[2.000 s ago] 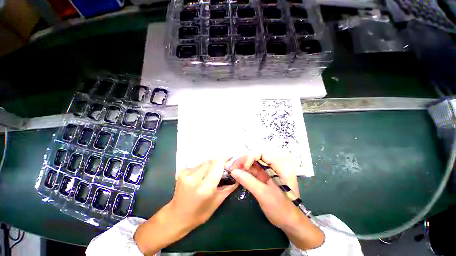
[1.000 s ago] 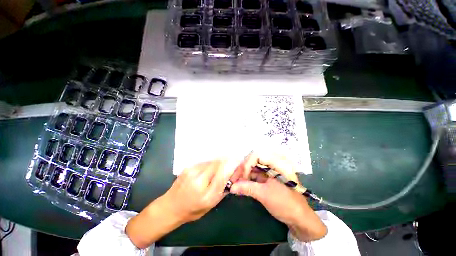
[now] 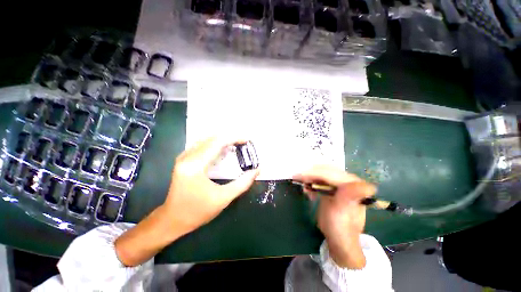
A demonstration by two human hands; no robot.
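My left hand [image 3: 200,182] holds a small black watch case frame [image 3: 247,157] between thumb and fingertips, tilted, over the lower part of the white sheet [image 3: 240,111]. My right hand [image 3: 341,205] grips the banded vacuum pen [image 3: 325,189], which lies across the hand with its tip to the left, apart from the frame. A clear hose [image 3: 457,207] runs from the pen's rear to the right. Dark specks [image 3: 314,120] are scattered on the sheet's right side. Whether the pen tip carries a part cannot be told.
A clear blister tray [image 3: 107,126] with black frames lies at left. Stacked trays [image 3: 280,40] stand beyond the sheet on a white board [image 3: 163,34]. Pale bits [image 3: 267,193] lie on the green mat below the sheet. A clear-wrapped block [image 3: 503,137] is at right, a plastic bag [image 3: 425,31] at far right.
My hands were together around the frame; now they are apart. My left hand has moved left and up with the frame, my right hand right with the pen. The view has also shifted.
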